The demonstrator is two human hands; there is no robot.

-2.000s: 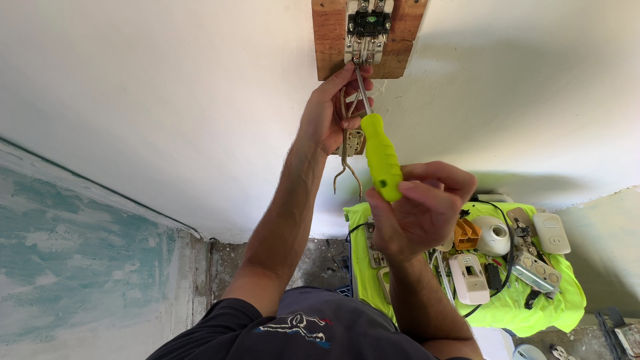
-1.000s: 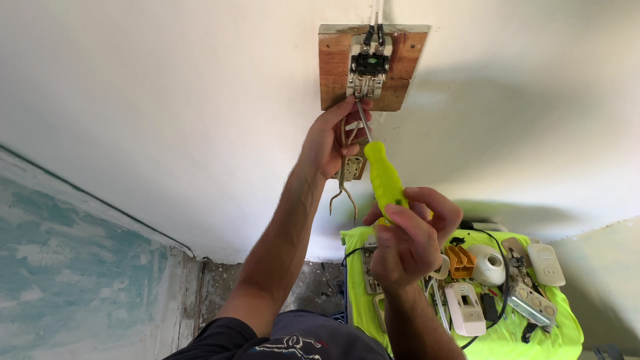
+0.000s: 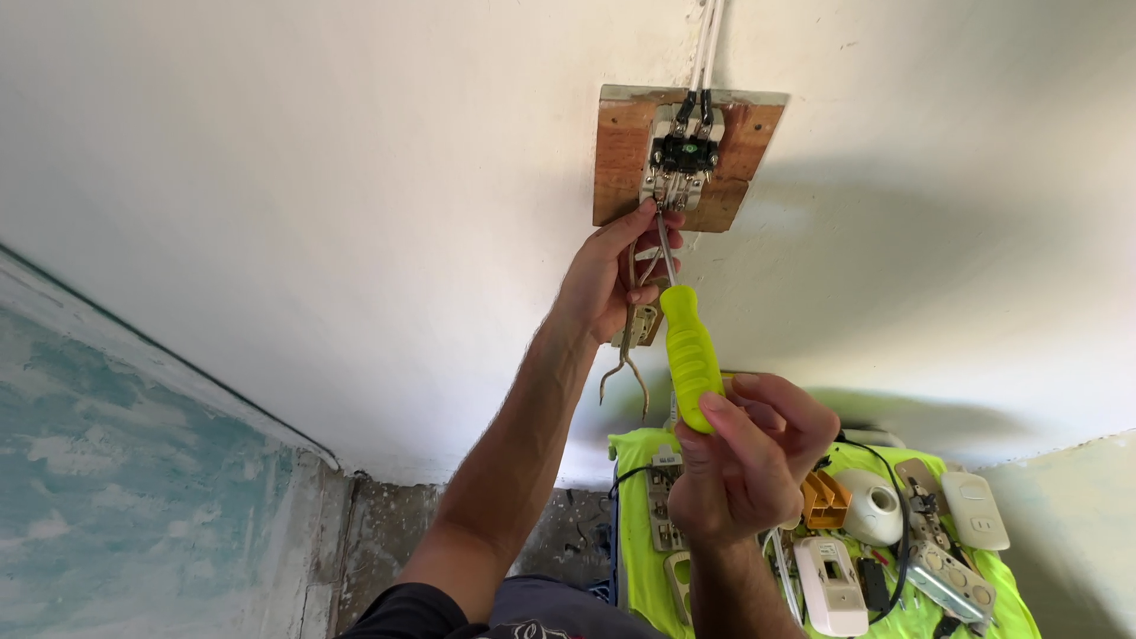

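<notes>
A wooden board (image 3: 621, 133) on the wall carries an electrical knife switch or fuse base (image 3: 687, 155) with black parts and metal terminals. Two white wires (image 3: 707, 44) with black tape at their ends enter it from above. My left hand (image 3: 621, 266) is at the base's lower edge, its fingers around thin wires at a lower terminal. An old cable (image 3: 628, 333) hangs past that palm, its two ends split apart. My right hand (image 3: 754, 453) holds the yellow-green handle of a screwdriver (image 3: 692, 359), whose tip meets the lower left terminal, partly hidden by fingertips.
Below the board, an outlet (image 3: 641, 327) sits on the wall. At lower right, a surface covered with bright yellow-green cloth (image 3: 635, 559) bears a white lamp holder (image 3: 870, 506), an orange plastic part (image 3: 825, 500), an outlet (image 3: 974, 510), a metal box (image 3: 950, 581) and a black cable.
My right hand's fingers have shifted on the screwdriver handle. The tip stays by the lower left terminal, and my left hand keeps its place there. The view has tilted upward.
</notes>
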